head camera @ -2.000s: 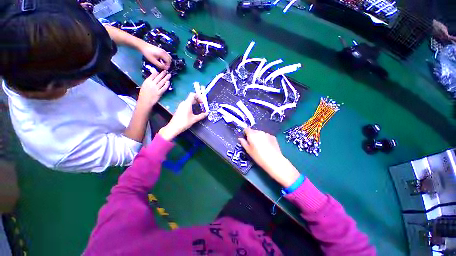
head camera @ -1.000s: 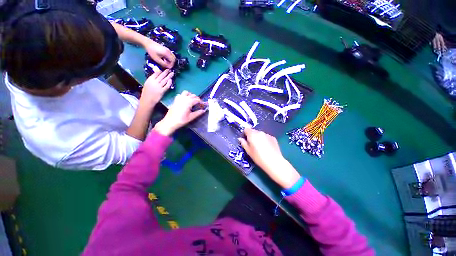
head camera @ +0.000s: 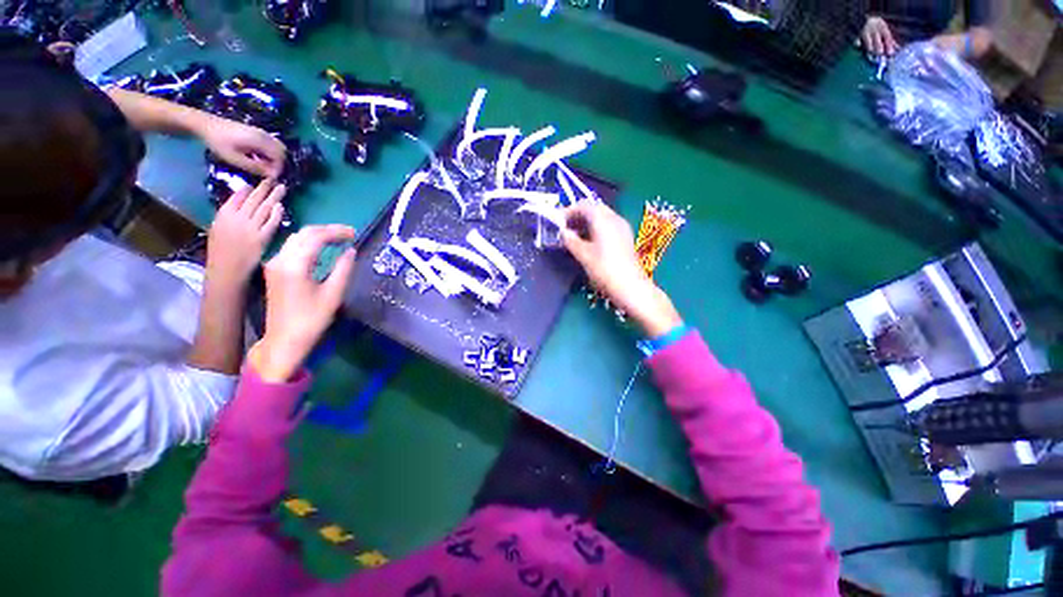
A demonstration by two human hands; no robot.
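Note:
The black tray (head camera: 426,327) lies at the bench edge with white flat cables (head camera: 402,204) spread over it. Small dark pieces (head camera: 498,357) lie in its near corner. My left hand (head camera: 305,294) is beside the tray's left edge, thumb and fingers apart, with nothing visible in it. My right hand (head camera: 609,254) is over the tray's right side, its fingertips closed on the end of a white flat cable (head camera: 525,198). Its fingers hide that end. An orange-yellow wire bundle (head camera: 660,237) lies behind my right hand, which partly hides it.
A person in white works close on the left at black units (head camera: 251,103). Another black unit (head camera: 371,105) lies behind the tray. Round black parts (head camera: 775,275) and pale metal boxes (head camera: 962,315) are at right. Clear bags (head camera: 944,99) and another person's hand (head camera: 879,36) are at far right.
The view has shifted right. My left hand has moved off the tray and opened. White cables once near it now lie with the near group. My right hand has moved to the tray's far right side.

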